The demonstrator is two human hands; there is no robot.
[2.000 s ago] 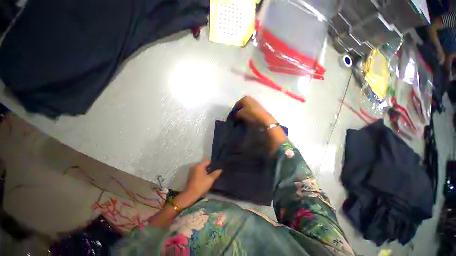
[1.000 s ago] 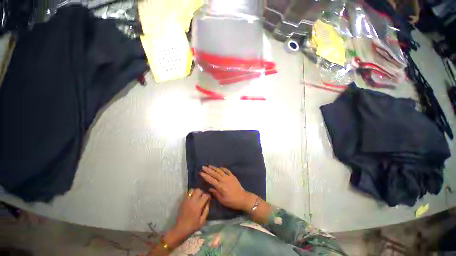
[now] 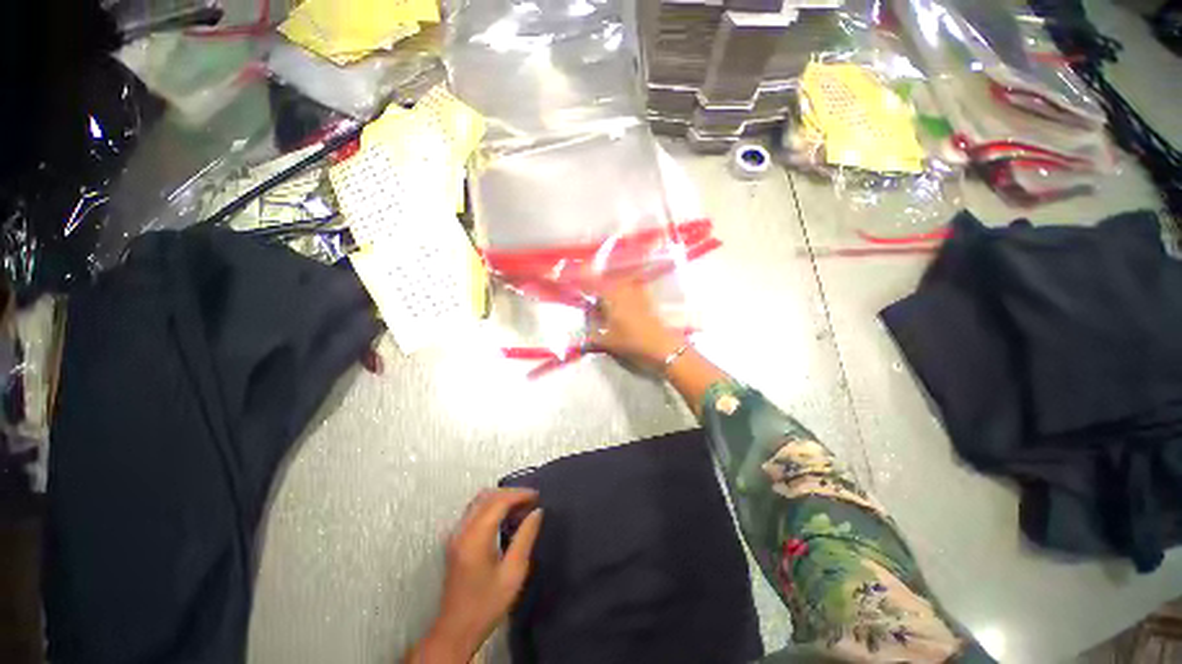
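Observation:
A dark folded garment (image 3: 635, 551) lies on the table in front of me, its lower part cut off by the frame. My left hand (image 3: 486, 564) is at its left edge, with the edge between thumb and fingers. My right hand (image 3: 629, 324) reaches forward to the red-banded opening of the clear polybags (image 3: 570, 195), which lie flat and overlapping. Its fingertips touch the bag edge; glare and blur hide whether they grip one. Loose red strips (image 3: 557, 361) lie beside the fingers.
A dark garment pile (image 3: 169, 428) is at left, another (image 3: 1076, 363) at right. Yellow sticker sheets (image 3: 412, 221) lie left of the bags. Grey stacks (image 3: 732, 65), a tape roll (image 3: 751, 161) and bagged yellow sheets (image 3: 862, 119) are on the far side.
My right hand has left the folded garment and moved forward to the polybags. My left hand has stayed at the garment's left edge. The view has shifted towards the table's far side.

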